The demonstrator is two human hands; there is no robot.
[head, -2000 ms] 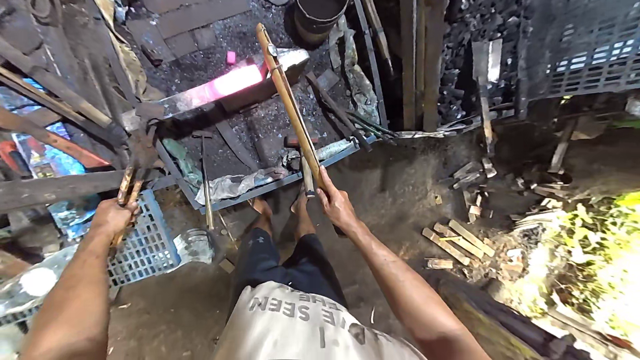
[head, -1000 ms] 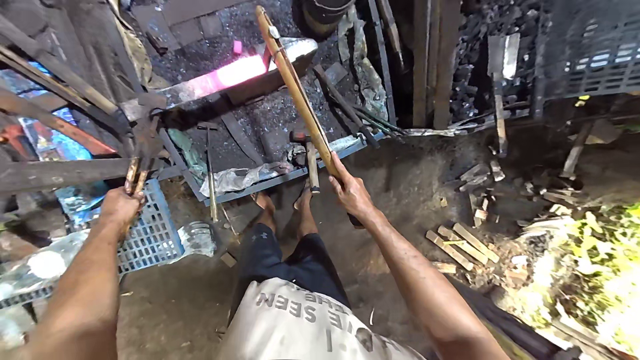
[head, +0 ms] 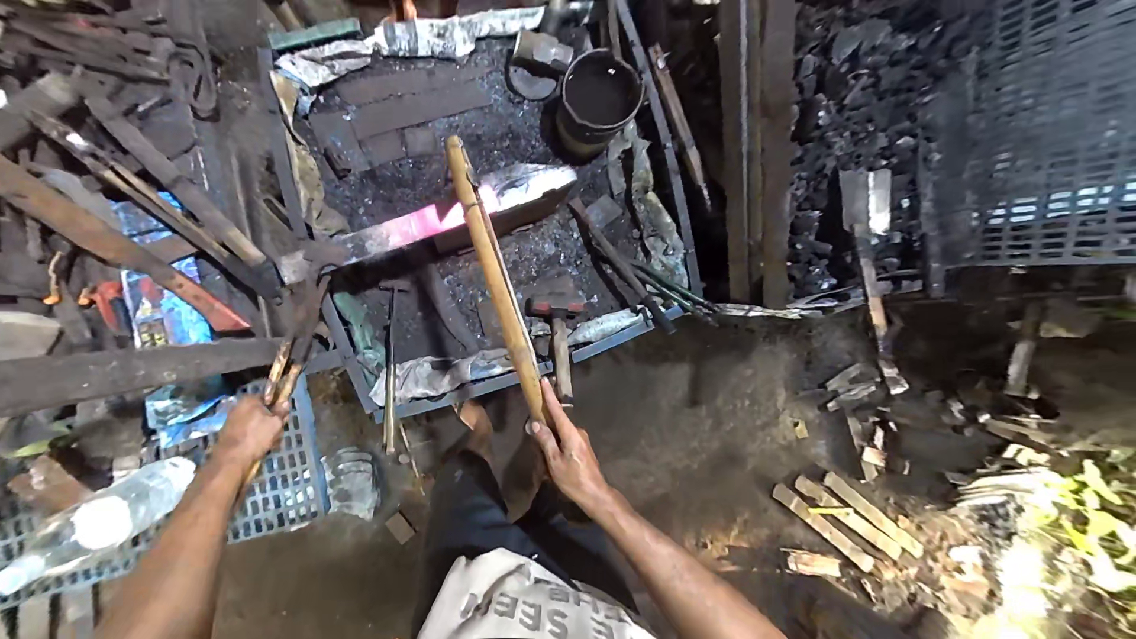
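Observation:
My left hand (head: pixel 253 432) grips the wooden handles of blacksmith's tongs (head: pixel 306 306), whose jaws sit at the left end of a long metal bar. The bar's middle glows pink (head: pixel 404 232), and it lies over the thick metal block (head: pixel 506 217) in the framed bed. My right hand (head: pixel 568 444) is closed around the lower end of a long bamboo or wooden stick (head: pixel 497 275), which crosses over the bar from above. Whether the stick touches the hot metal cannot be told. A hammer (head: pixel 557 309) with a wooden handle rests below the block, right of the stick.
A dark bucket (head: pixel 601 96) of liquid stands at the bed's back right. Long-handled tools and a brown blade (head: pixel 115 244) crowd the left side, above a blue plastic crate (head: pixel 284 479) and a clear bottle (head: pixel 111 519). Charcoal (head: pixel 839 98) and wood offcuts (head: pixel 848 515) lie at right.
The view has shifted, and more of the bed's far side shows. My left hand still holds the tongs, and my right hand still holds the stick over the bar.

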